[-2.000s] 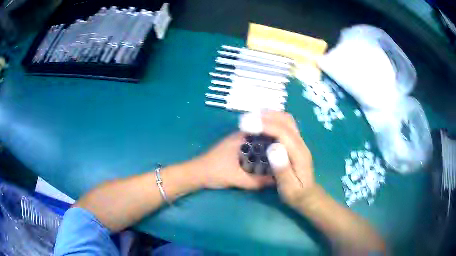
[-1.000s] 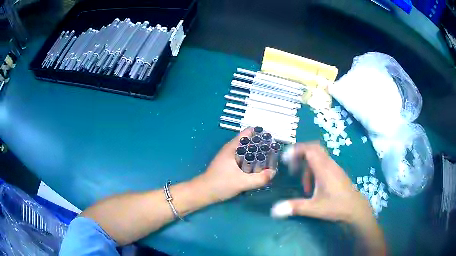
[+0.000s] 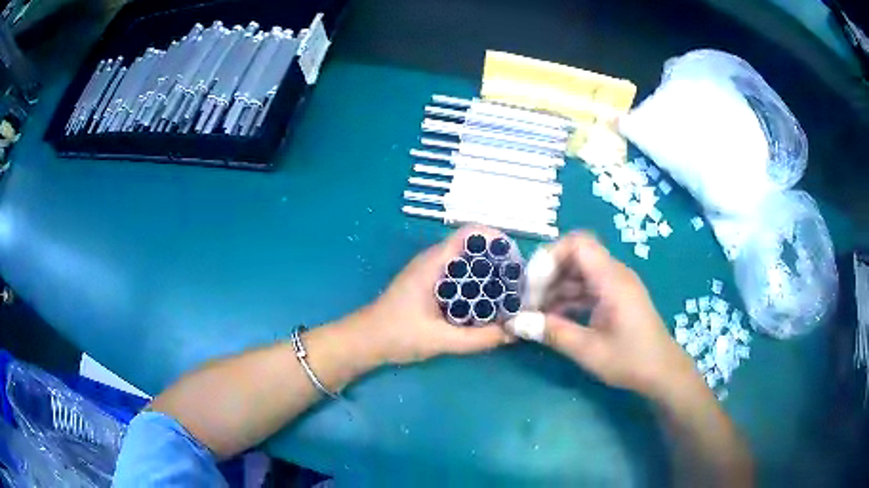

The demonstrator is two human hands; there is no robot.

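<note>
My left hand (image 3: 419, 295) grips an upright bundle of several silver tubes (image 3: 481, 278), their dark round open ends facing up. My right hand (image 3: 610, 315), with white finger cots, is at the right side of the bundle. Its thumb and fingertips are close to the rightmost tubes; whether they pinch anything is hidden and blurred. Behind the bundle, tube-and-rod assemblies (image 3: 505, 172) lie in parallel rows with thin stems pointing left.
A black tray (image 3: 171, 160) of assemblies stands at upper left. A yellow block (image 3: 557, 81) lies behind the rows. Small white square pieces (image 3: 710, 335) lie in two piles at right, beside clear bags (image 3: 786, 267). A plastic-lined blue crate (image 3: 57, 419) is at lower left.
My right hand first covered the bundle, then moved off to the right with fingers spread. Now its fingertips are back at the bundle's right side. My left hand keeps its grip.
</note>
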